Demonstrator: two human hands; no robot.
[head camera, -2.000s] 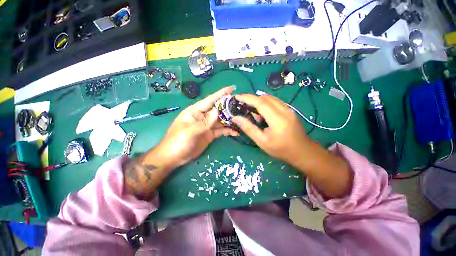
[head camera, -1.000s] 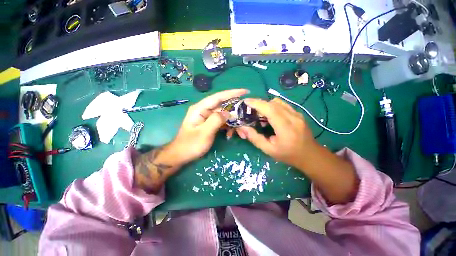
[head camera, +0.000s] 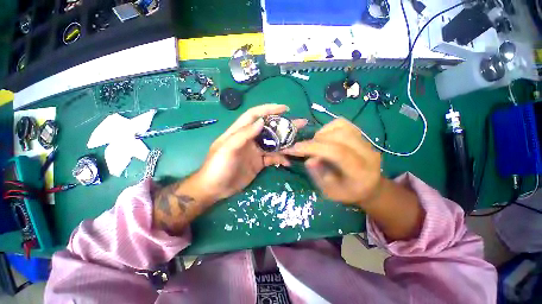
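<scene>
My left hand (head camera: 235, 151) holds a round watch case (head camera: 278, 133) between thumb and fingers, above the green mat. The case shows a silver-white and gold inside, with a dark round part at its lower left. My right hand (head camera: 344, 160) is just right of the case, its fingers curled and partly blurred, a fingertip at the case's lower right edge. Something dark shows by these fingers; I cannot tell whether they grip it. Tiny white scraps (head camera: 291, 211) lie spread on the mat below the hands.
A pen (head camera: 178, 128) and white cloth (head camera: 122, 142) lie left. Clear parts trays (head camera: 157, 92), a black puck (head camera: 230, 98) and a loose round unit (head camera: 243, 64) are behind. A white cable (head camera: 410, 151) loops right, before a black rod tool (head camera: 457, 160). A teal multimeter (head camera: 35, 205) is far left.
My right hand has shifted right and lower, its fingers no longer wrapped over the case. The case's inside shows more openly, and my left hand still holds it.
</scene>
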